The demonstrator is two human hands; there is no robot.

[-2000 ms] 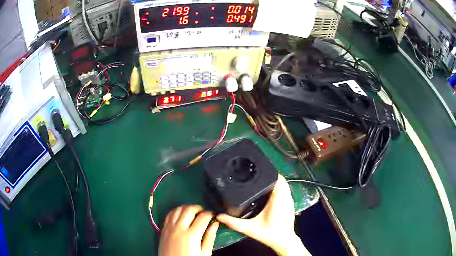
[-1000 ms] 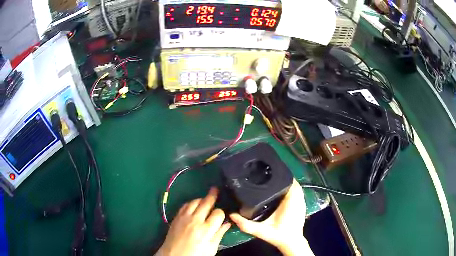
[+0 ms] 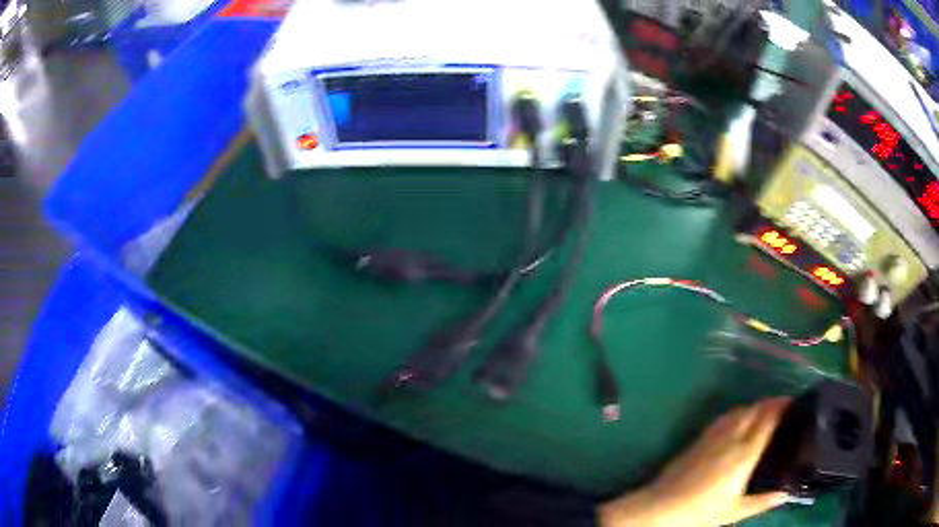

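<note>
The black power cube [image 3: 824, 437] is at the lower right, with a round outlet on its face. My left hand [image 3: 721, 468] reaches in from the bottom edge and grips the cube's left side, fingers above and thumb below. My right hand is not in view. The red-white USB test lead [image 3: 659, 281] curves over the green mat. Its dark plug [image 3: 607, 396] lies free on the mat, apart from the cube. The frame is blurred.
The white tester with screen [image 3: 412, 108] stands at the top, its thick black leads [image 3: 443, 355] lying on the mat. Blue bins [image 3: 154, 165] at left hold clear bags [image 3: 154, 412]. The cream electronic load [image 3: 834, 211] and small dual display meter [image 3: 798, 257] are at right.
The view has swung left, bringing the bins in and moving the cube right. The USB lead's plug now lies loose. My left hand has gone to the cube's side. My right hand is out of view.
</note>
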